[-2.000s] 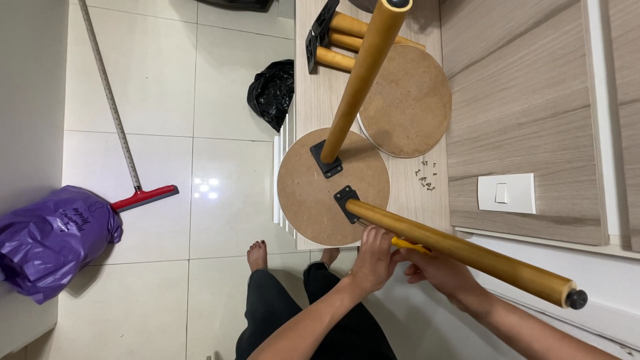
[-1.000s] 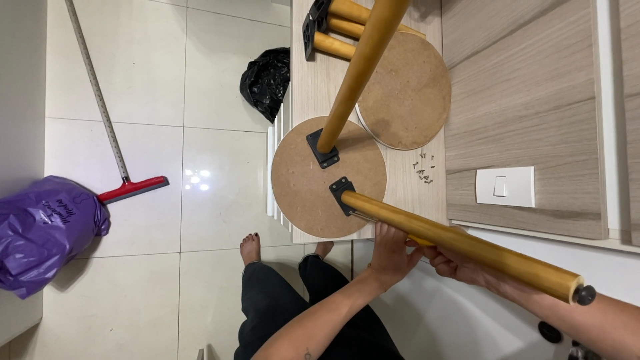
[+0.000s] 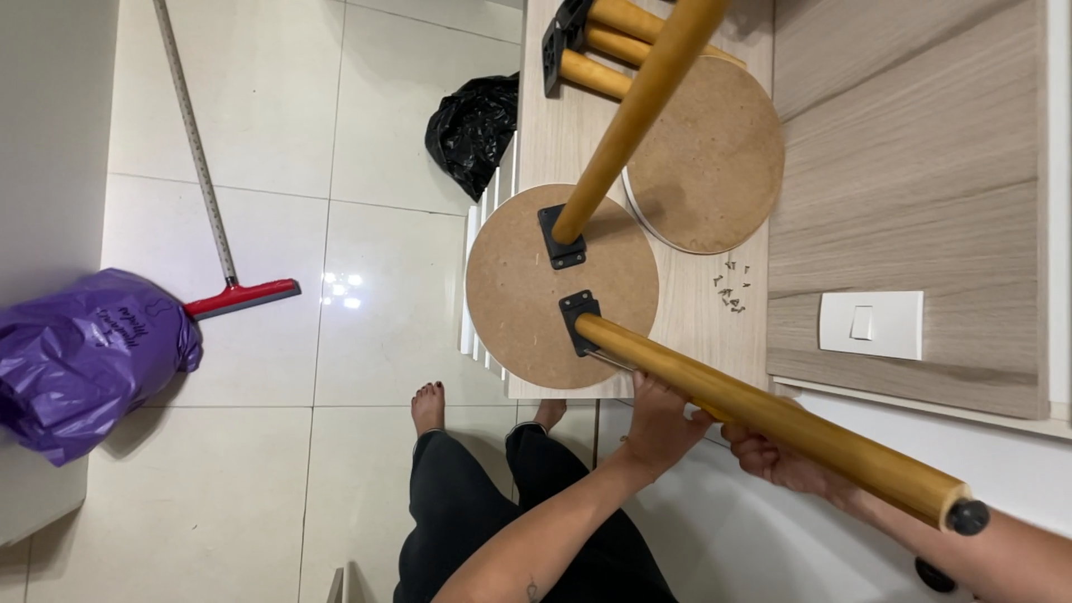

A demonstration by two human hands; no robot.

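Observation:
A round fibreboard disc [image 3: 519, 293] lies on the wood-grain counter, with two wooden legs standing from its black brackets. The nearer leg [image 3: 754, 402] leans toward the lower right above my hands. My left hand [image 3: 666, 423] is beside this leg, its fingers around a screwdriver [image 3: 610, 360] whose thin metal shaft reaches the near bracket [image 3: 578, 322]. My right hand [image 3: 779, 461] is below the leg at the yellow handle [image 3: 716, 412], partly hidden. The farther leg [image 3: 636, 126] rises from the other bracket [image 3: 559, 239].
Small screws [image 3: 730, 289] lie on the counter [image 3: 687, 327] beside a second round disc [image 3: 712, 159]. More wooden legs [image 3: 595, 75] lie at the back. A black plastic bag [image 3: 473, 130], a purple bag [image 3: 100, 352] and a red squeegee [image 3: 243, 297] are on the left.
Both hands remain beneath the near leg, around the screwdriver. The legs and discs keep their arrangement; nothing has plainly been picked up or let go.

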